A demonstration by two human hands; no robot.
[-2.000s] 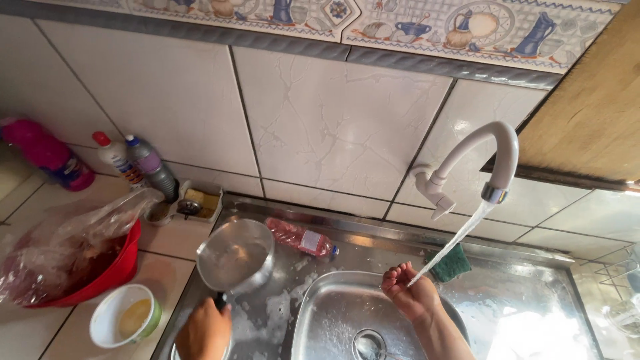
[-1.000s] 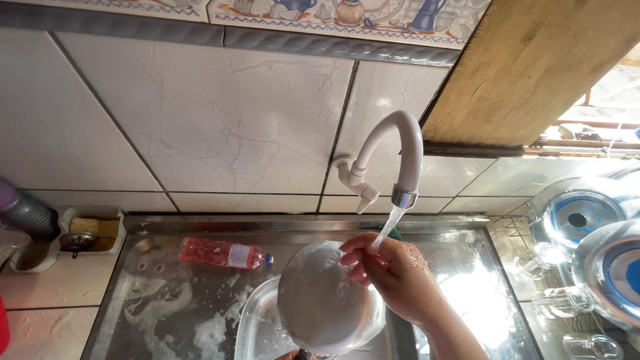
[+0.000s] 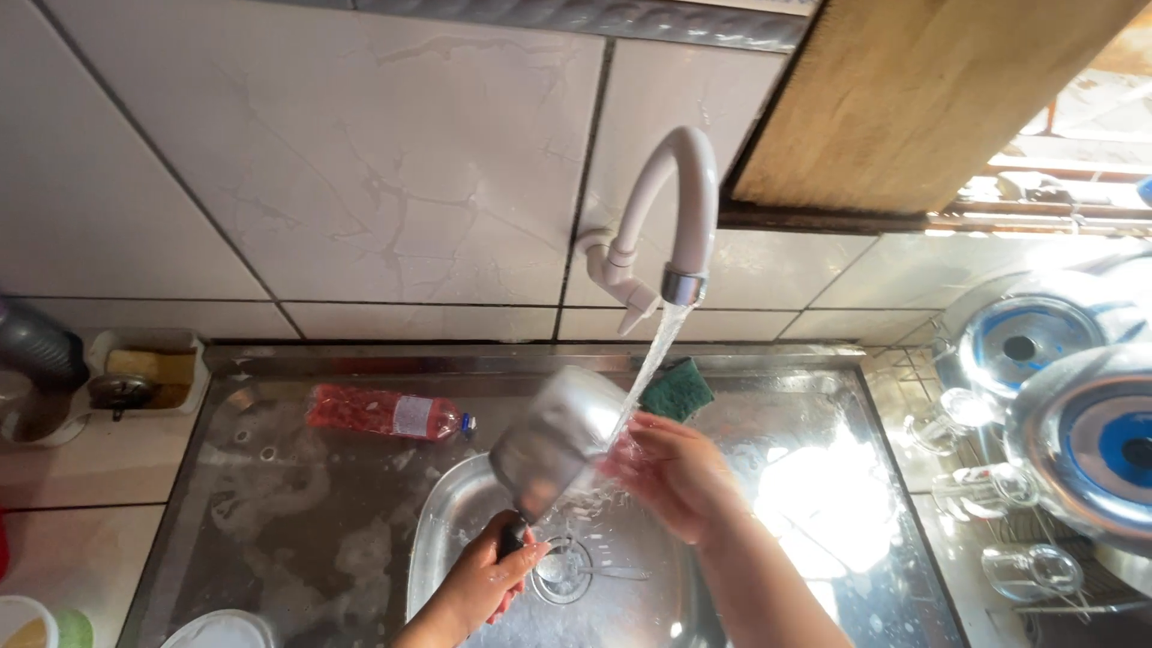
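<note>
My left hand (image 3: 486, 571) grips the black handle of a metal saucepan (image 3: 562, 432), which is tilted on its side above the sink basin (image 3: 436, 522). Water runs from the white curved faucet (image 3: 693, 198) onto the pan's rim. My right hand (image 3: 670, 468), blurred, is beside the pan's right side under the stream, its fingers partly hidden by splashing water; whether they touch the pan I cannot tell. A green scouring pad (image 3: 677, 391) lies behind my right hand. Below the pan, a spoon (image 3: 612, 571) lies by the drain.
On the steel drainboard lies a red plastic bottle (image 3: 369, 412) with a blue cap. A white dish with a sponge (image 3: 148, 369) stands at the left. A white lid or bowl (image 3: 220, 632) is at the bottom edge. Glasses (image 3: 1030, 571) and metal lids (image 3: 1107, 450) fill the rack at the right.
Two seconds ago the pan was on the drainboard left of the basin; my left hand has brought it right, over the basin. Since one second ago it has turned onto its side. The view has shifted.
</note>
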